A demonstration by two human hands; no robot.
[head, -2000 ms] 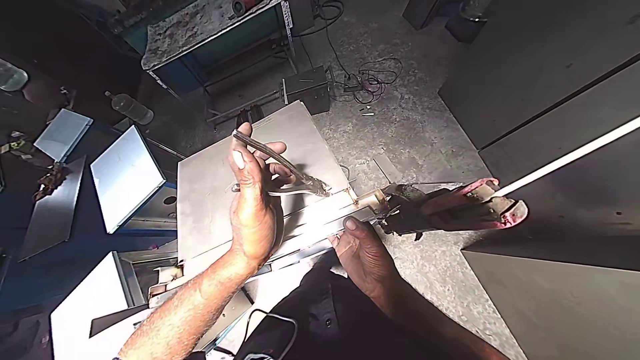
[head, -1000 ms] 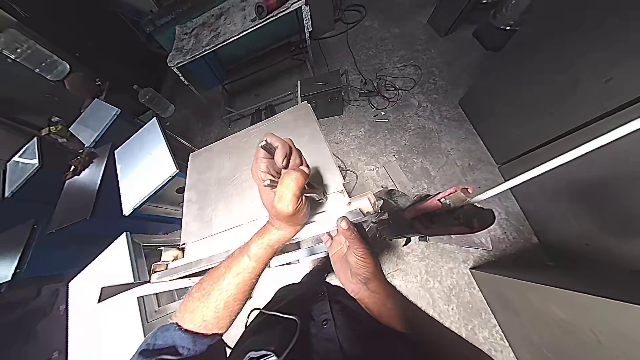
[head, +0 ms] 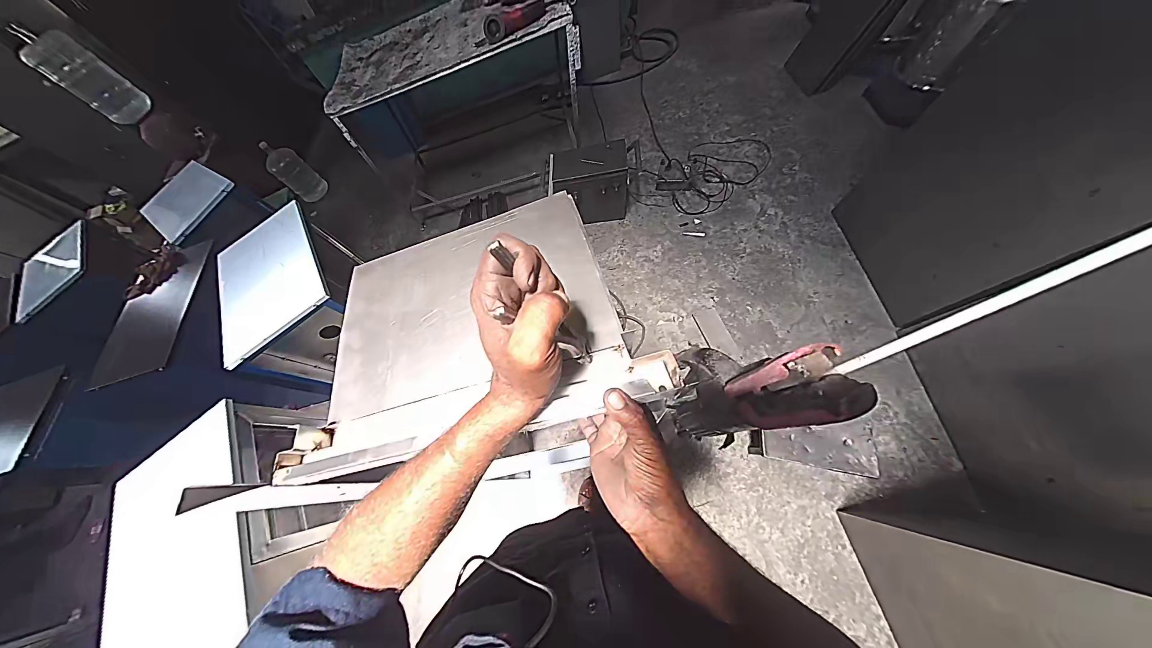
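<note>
My left hand [head: 517, 315] is closed around the two metal handles of pliers [head: 500, 256]; their jaws, low beside the fist, are mostly hidden. They are near the corner of a flat grey sheet-metal panel [head: 432, 315]. My right hand [head: 625, 459] grips a metal strip [head: 576, 409] along the panel's near edge, thumb on top and fingers partly hidden below. Just right of that thumb, a small tan block [head: 657, 371] sits at the corner. Beside it is a dark clamp-like tool with red parts [head: 783, 387], meeting a long white rod [head: 990, 310].
Behind the panel stand a worn workbench [head: 432, 63] and a dark box [head: 589, 175]. Tangled cables [head: 711, 175] lie on the concrete floor. Several sheet-metal pieces, one a pale panel [head: 270, 283], are at left. Large dark panels [head: 1017, 180] border the right side.
My left hand's fingers were spread with the pliers' handles apart; the hand has since closed into a fist around them. My right hand stays at the strip.
</note>
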